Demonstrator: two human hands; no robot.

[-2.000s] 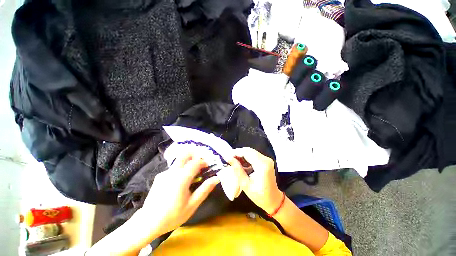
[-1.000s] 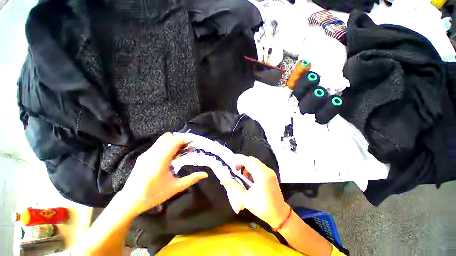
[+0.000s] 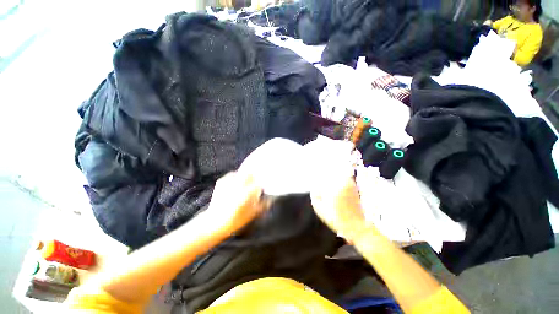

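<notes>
A white shaped piece (image 3: 279, 165) is held up between my two hands, over the black garment (image 3: 276, 227) in my lap. It is overexposed, and no stitch line shows on it. My left hand (image 3: 236, 199) is closed on its left end. My right hand (image 3: 337, 199) is blurred and overexposed at its right end and holds it there. Whether a needle or snips are in my fingers cannot be seen.
A large black garment pile (image 3: 227, 116) lies at left and another black garment (image 3: 478, 153) at right. Black thread cones (image 3: 371, 144) and an orange-brown cone (image 3: 360, 130) lie on white cloth. A red container (image 3: 70, 254) is at lower left, a blue basket (image 3: 371, 306) at the bottom, a person in yellow (image 3: 521, 37) at far right.
The view has tilted up, showing more black garments and a person. My hands have raised the white piece and spread it; its dark stitched edge no longer shows.
</notes>
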